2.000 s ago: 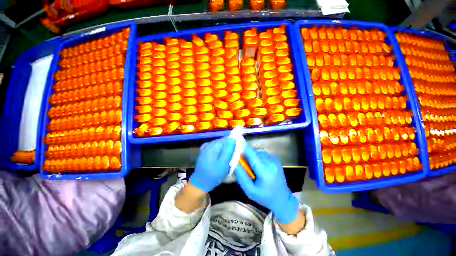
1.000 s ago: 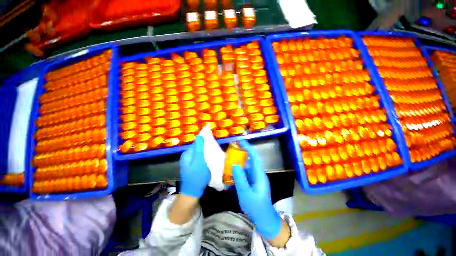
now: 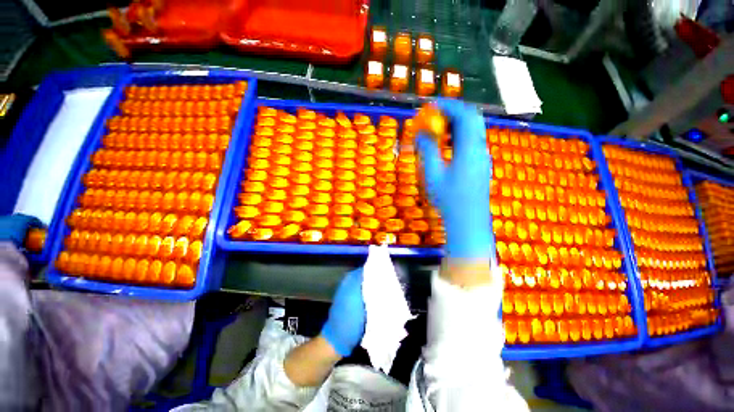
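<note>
My right hand [image 3: 460, 177], in a light blue glove, holds an orange piece [image 3: 430, 121] between its fingers over the back right part of the middle blue tray [image 3: 322, 246]. The tray is packed with rows of glossy orange pieces, and my hand and arm hide its right side. My left hand [image 3: 346, 312], also gloved, holds a limp white wiping cloth [image 3: 385, 310] in front of the tray's near edge.
More blue trays of orange pieces stand left [image 3: 145, 181] and right [image 3: 555, 233]. Beyond are red-orange trays [image 3: 294, 28], several set-apart pieces [image 3: 400, 76], a white sheet [image 3: 517, 84] and a clear bottle [image 3: 513, 24]. Another person's gloved hand [image 3: 22, 231] is at far left.
My right hand has moved from beside the cloth forward over the middle tray with an orange piece. My left hand stays low with the cloth. A bystander's hand has appeared at far left.
</note>
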